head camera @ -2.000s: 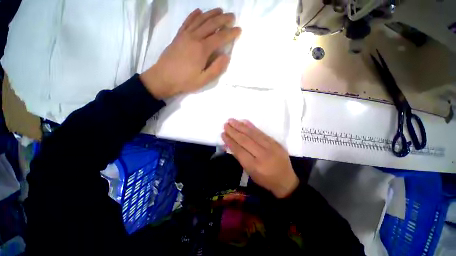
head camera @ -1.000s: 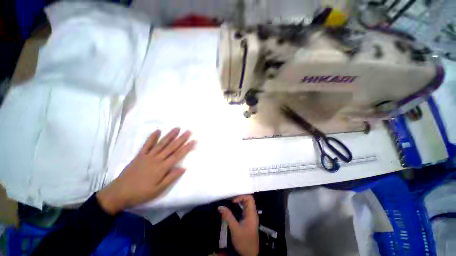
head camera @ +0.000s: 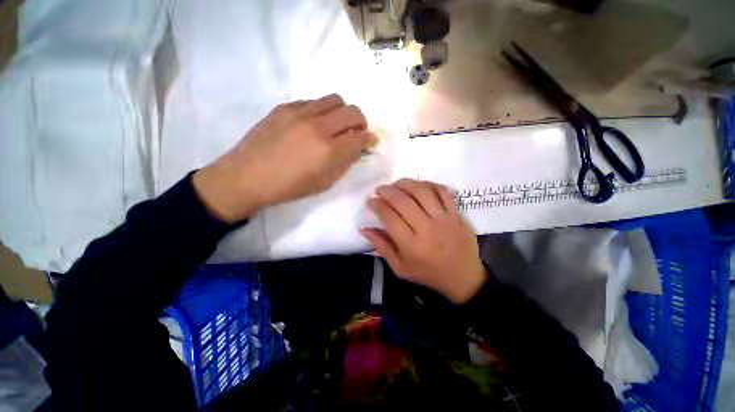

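A large white fabric panel [head camera: 242, 72] lies on the table and reaches up to the lit presser foot area [head camera: 387, 50] of the sewing machine. My left hand [head camera: 294, 153] is on the panel with its fingers curled and fingertips close together on the cloth, below the needle area. My right hand [head camera: 427, 233] is at the panel's lower right edge near the table front, with the thumb and fingers closed on the cloth edge. The exact fold under the fingers is washed out by the lamp.
Black shears [head camera: 576, 117] lie across the machine bed [head camera: 483, 96] and the white table edge with its printed ruler [head camera: 516, 195]. Blue baskets [head camera: 222, 342] stand left and right [head camera: 681, 298] of the lap. White cloth [head camera: 564, 273] hangs at the right basket.
The view has tilted down and closer. My left hand has gone from flat to curled fingers on the cloth. My right hand has come up from below the table edge onto the panel's edge.
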